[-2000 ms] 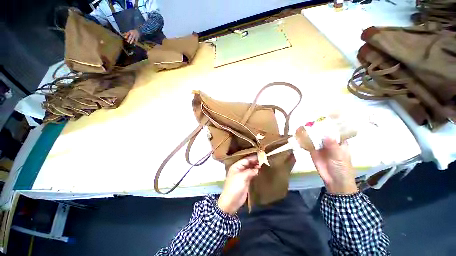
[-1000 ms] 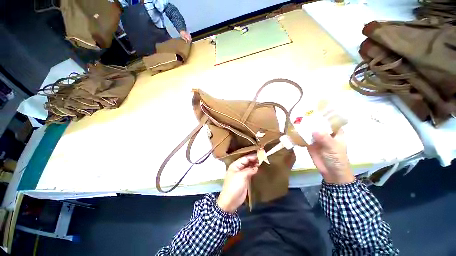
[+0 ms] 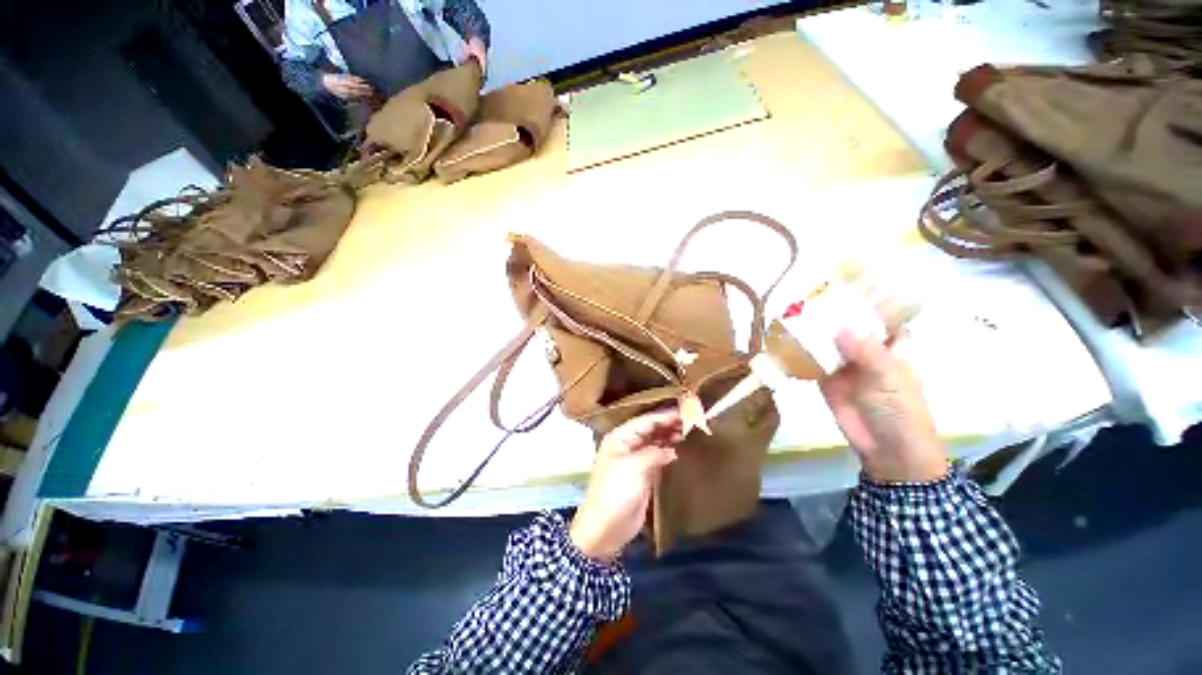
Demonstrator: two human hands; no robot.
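An unfinished brown handbag (image 3: 686, 310) lies open before me, its near end hanging over the table's front edge and its long handles spread to both sides. My left hand (image 3: 630, 481) pinches the pale zip-end tab (image 3: 693, 413) at the near end of the bag opening. My right hand (image 3: 881, 402) holds the glue bottle (image 3: 824, 330) tilted, its white nozzle pointing down-left with the tip at or close to the tab. Whether the tip touches the tab or any glue shows, I cannot tell.
A pile of brown bags (image 3: 251, 237) lies at the left, and a stack of brown bags (image 3: 1094, 172) at the right. A green cutting mat (image 3: 666, 111) is at the far side. Across the table a person (image 3: 382, 53) stands over two brown bags (image 3: 508, 128).
The bottle's nozzle has shifted slightly at the tab; my left hand keeps its place. Across the table, the person's raised bag has come down beside the other one.
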